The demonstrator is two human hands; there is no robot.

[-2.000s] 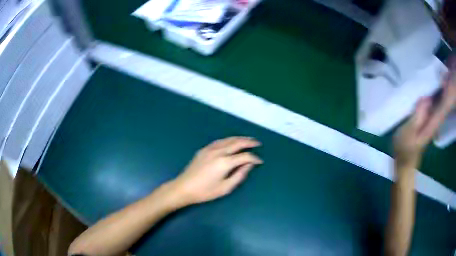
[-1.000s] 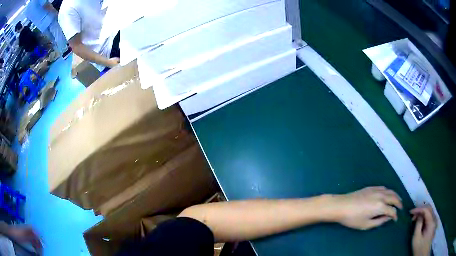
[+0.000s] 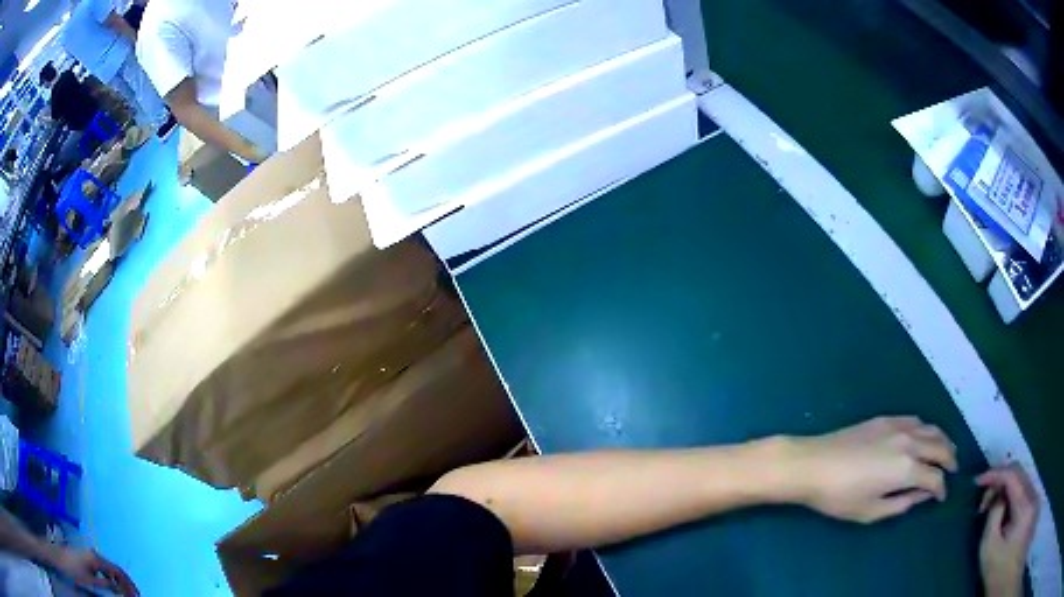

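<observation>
My left hand (image 3: 881,469) rests on the green worktable (image 3: 653,303), fingers slightly curled, with nothing seen in it. My right hand (image 3: 1010,519) is at the lower right, cut off by the picture's edge, by the white edge rail, fingers bent and holding nothing visible. A loaded white inner tray (image 3: 971,239) lies on the conveyor belt (image 3: 840,140) at the upper right, beyond both hands. A blue and white printed leaflet (image 3: 1003,187) lies on top of it, with a dark bagged item at its near end.
Stacked white retail boxes (image 3: 537,152) stand at the table's far left end. A large brown carton (image 3: 268,327) with creased paper is left of the table. The curved white edge rail (image 3: 869,257) borders the belt. A person (image 3: 193,58) stands behind the boxes; another person's hand (image 3: 96,571) shows lower left.
The view has swung left from the belt to the boxes and carton. My right hand has come away from a white box and is now near my left hand.
</observation>
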